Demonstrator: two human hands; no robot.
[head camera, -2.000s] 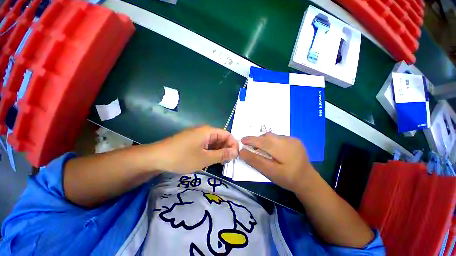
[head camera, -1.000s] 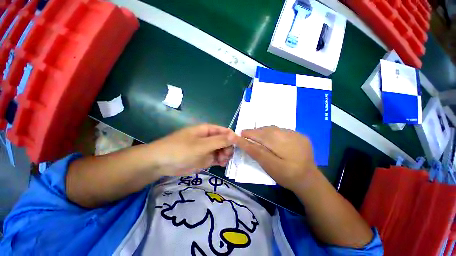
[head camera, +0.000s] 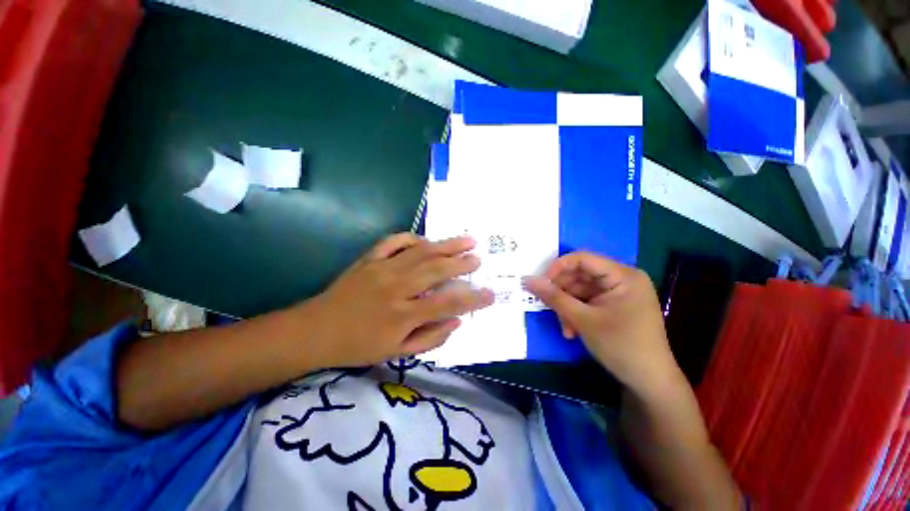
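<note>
A stack of flat white-and-blue printed cards lies in front of me. The top card has small printed marks near its middle. My left hand rests spread over the white part of the stack, fingers apart. My right hand is at the stack's right side, thumb and forefinger close together at the small print. Whether a thin label or film is between these fingertips cannot be made out. Curled white paper scraps lie on the dark green surface to the left, one by itself nearer the left edge.
Red trays stand at the left and lower right. A dark flat slab lies between the stack and the right tray. A pale rail runs behind the stack. Beyond are a blue-and-white card on a white box and more white boxes.
My hands have parted; the left now lies flat on the stack, the right is at its print. A third white scrap lies at left. The open watch box has left view; a white box edge shows at the top.
</note>
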